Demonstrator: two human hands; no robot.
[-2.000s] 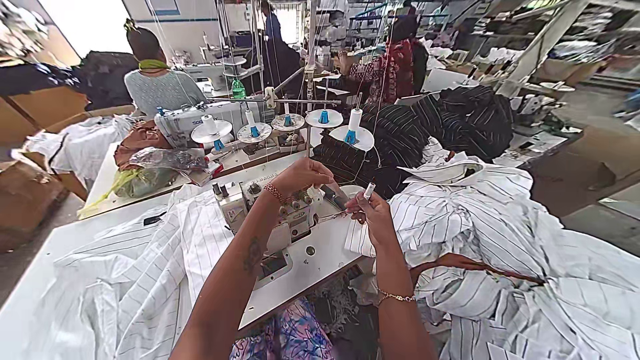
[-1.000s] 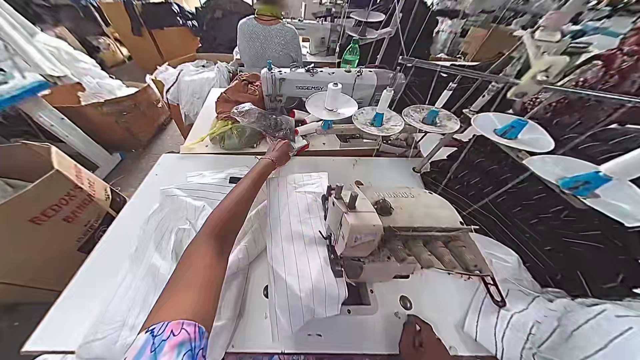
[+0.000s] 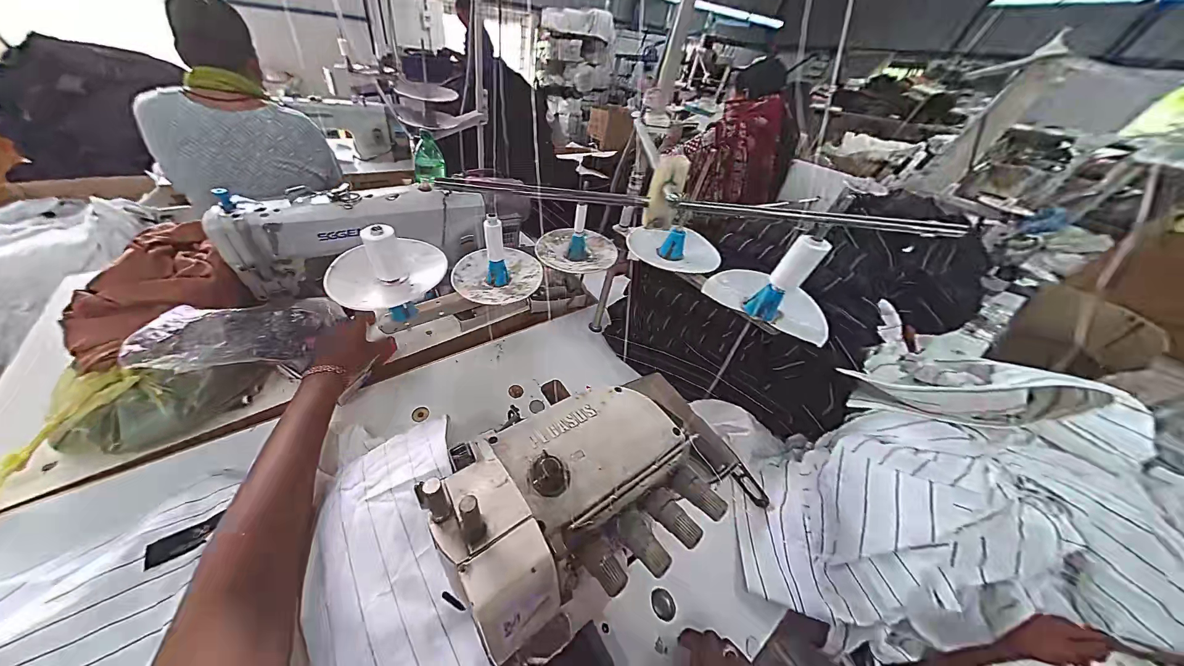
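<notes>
My left hand reaches to the rear edge of the sewing table, against a clear plastic bag and just below a white thread cone on its disc. Something small and red shows at its fingertips; its grip is unclear. A white Pegasus overlock sewing machine stands in front of me. White striped cloth lies to its left, under my forearm. My right hand is low beside the machine, mostly cut off by the bottom edge, so its fingers are hard to read.
More thread cones stand on discs behind the machine. Striped white cloth is heaped at right, with dark cloth behind it. Another sewing machine, brown cloth and a green bottle are beyond. A person sits at back left.
Two seconds ago both hands were together above the machine; they are now apart, the left out at the table's rear edge, the right low by the machine. The view has swung between frames.
</notes>
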